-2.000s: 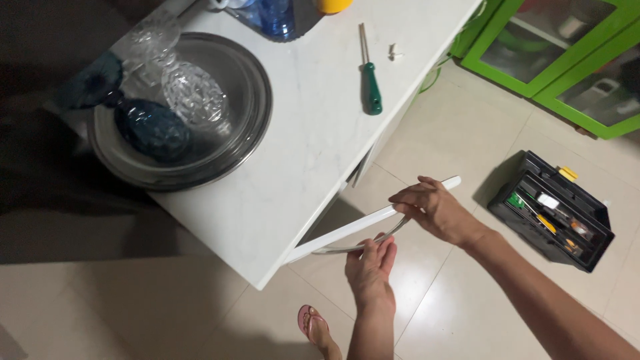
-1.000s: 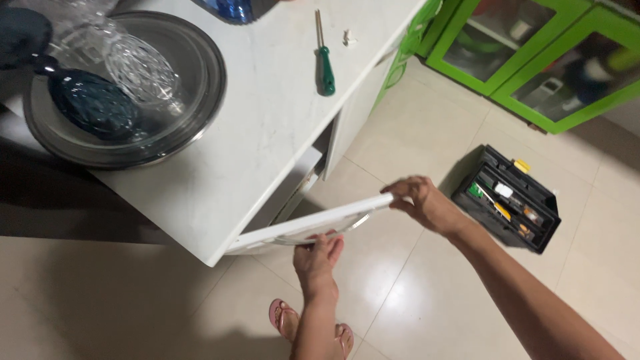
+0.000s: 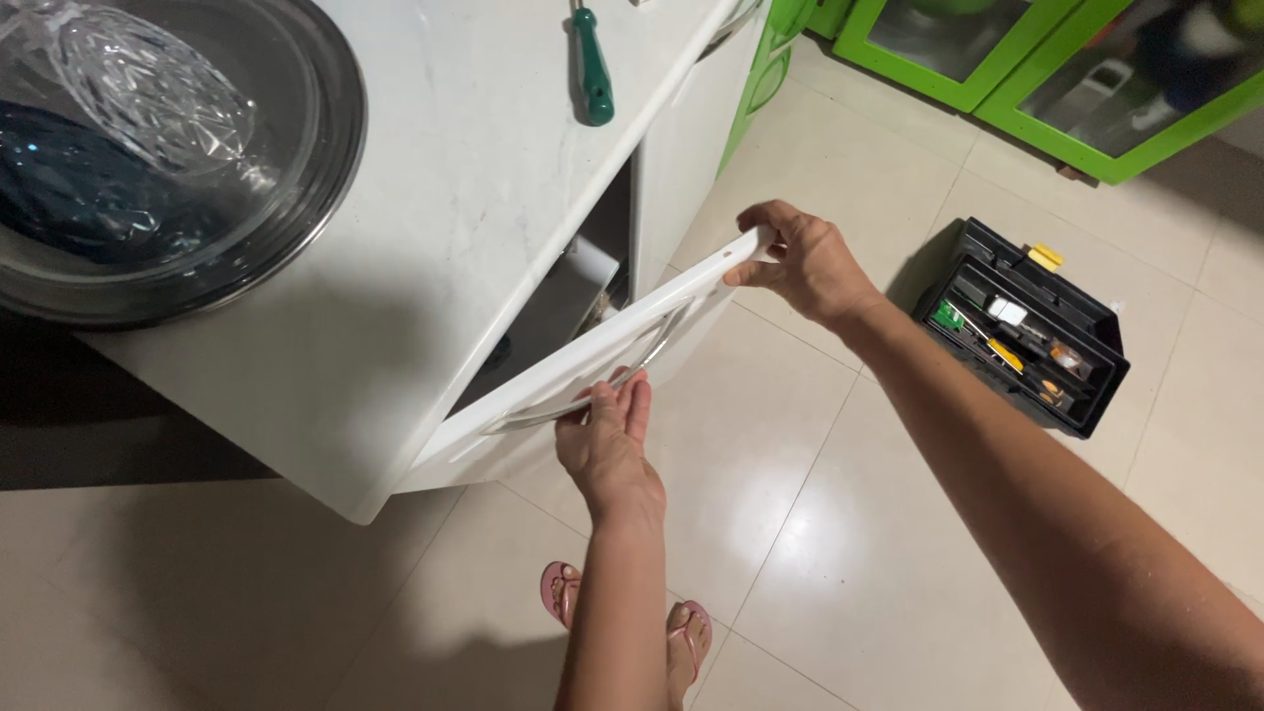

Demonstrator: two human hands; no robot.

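Note:
A white cabinet door (image 3: pixel 592 331) stands partly swung out below the counter's edge, with a curved metal handle (image 3: pixel 654 348) on its outer face. My left hand (image 3: pixel 612 444) has its fingers around the middle of this handle. My right hand (image 3: pixel 802 259) pinches the door's free upper corner between thumb and fingers, beside a small hole in the edge. Behind the door, part of the dark cabinet interior (image 3: pixel 538 321) shows. On the countertop above lies a screwdriver with a green handle (image 3: pixel 592 74); its tip is out of view.
A large glass dish (image 3: pixel 341 168) holding clear and dark blue glass pieces sits on the marble-look counter (image 3: pixel 474 128). An opened black toolbox (image 3: pixel 1106 395) with tools is on the tiled floor at right. Green cabinets with glass doors (image 3: pixel 987 99) stand beyond. Feet in pink flip-flops (image 3: pixel 696 632) are below.
The right hand has moved from near the handle's end to the door's free corner. The door stands farther out from the counter than two seconds ago. The view has come closer.

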